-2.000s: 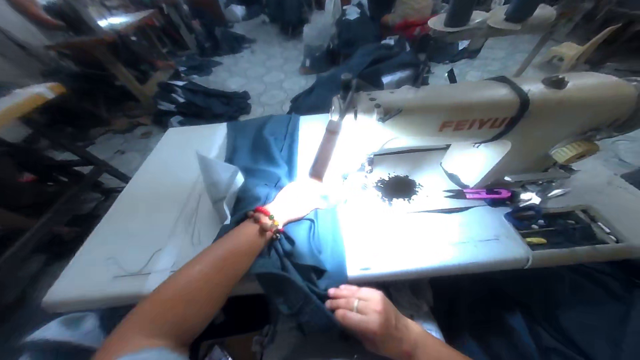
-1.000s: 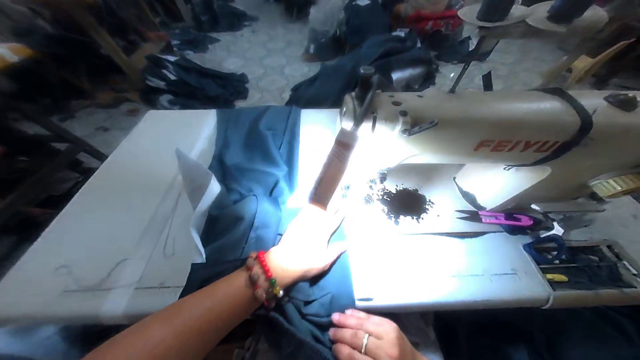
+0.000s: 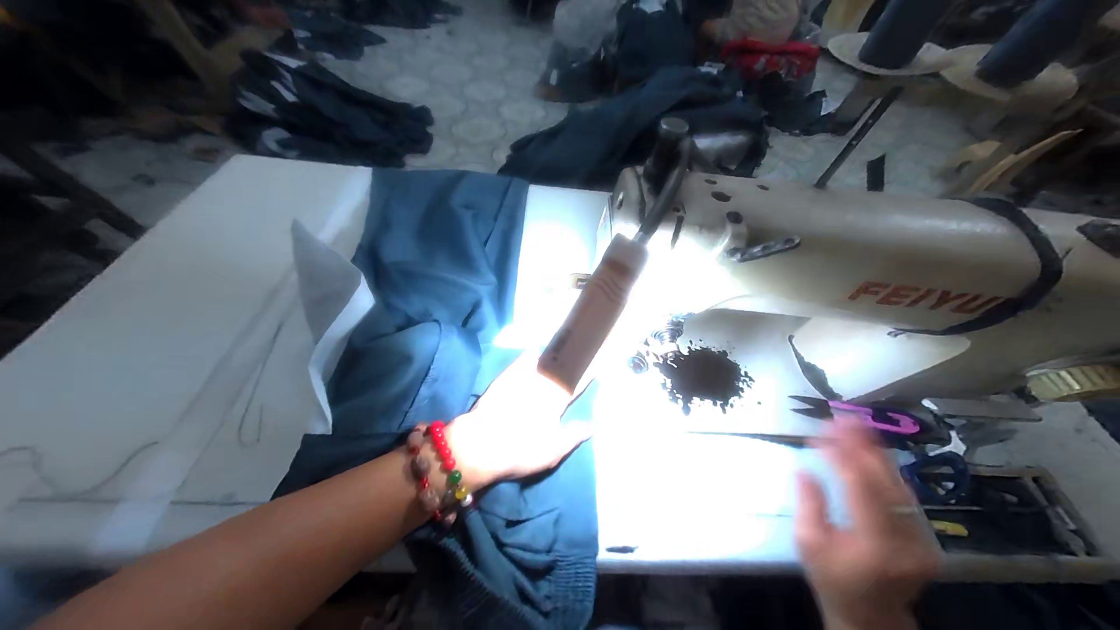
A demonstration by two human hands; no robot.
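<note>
My left hand lies on dark blue-green cloth by the sewing machine's needle area; its fingers are partly hidden behind the lamp and washed out by glare, so a grip on the cloth is unclear. The cloth hangs over the table's front edge, its gathered part lowest. My right hand, blurred, is raised over the right part of the table, its fingertips just below the pink-handled thread snips. Nothing shows in it. A pale piece of fabric stands up at the cloth's left edge.
The sewing machine spans the right side. Dark-handled scissors lie beside an open tray holding a small yellow item. Thread cones stand at the back right. Dark garments are heaped on the tiled floor.
My right hand has left the cloth at the table's front edge and moved right toward the snips. My left hand remains on the cloth. The view has come closer to the table.
</note>
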